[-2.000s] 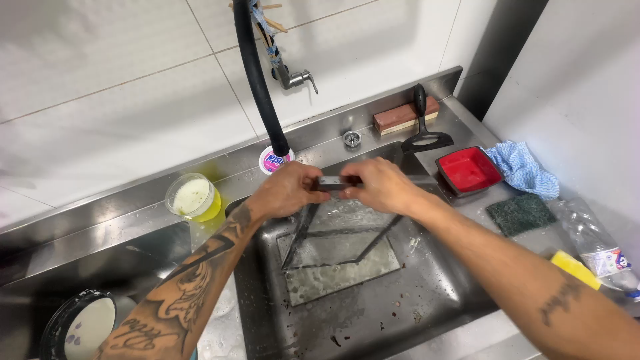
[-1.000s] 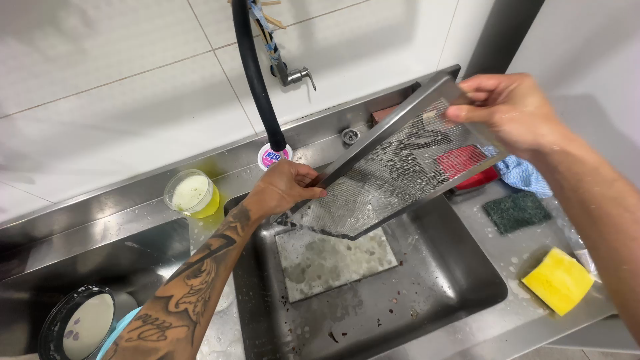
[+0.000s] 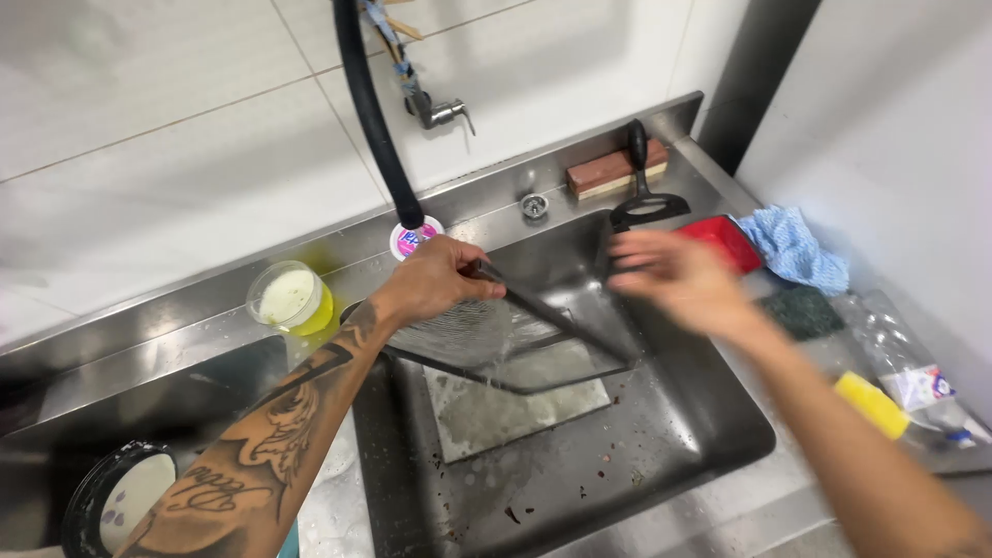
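My left hand [image 3: 442, 280] grips the upper corner of a metal-framed mesh filter panel [image 3: 554, 316], tilted inside the stainless steel sink basin [image 3: 690, 411]. A thin stream of water falls on the mesh below the black hose [image 3: 376, 132]. My right hand [image 3: 666, 275], blurred, is off the panel over the basin's back right side, its fingers apart and nothing seen in them. Beneath the panel, a flat grey rectangular plate [image 3: 511, 415] lies on the sink floor among dark food bits.
Behind stand a tub of yellow liquid [image 3: 291, 298], a drain strainer [image 3: 534, 206], a brick-like block [image 3: 616, 169] and a black-handled tool [image 3: 639, 167]. On the right are a red tray [image 3: 721, 242], blue cloth [image 3: 794, 248], green scouring pad [image 3: 802, 311], yellow sponge [image 3: 872, 403] and plastic bottle [image 3: 918, 380].
The panel, held up by both hands a second ago, is now lower in the basin. My right hand has let go of it; my left still holds it.
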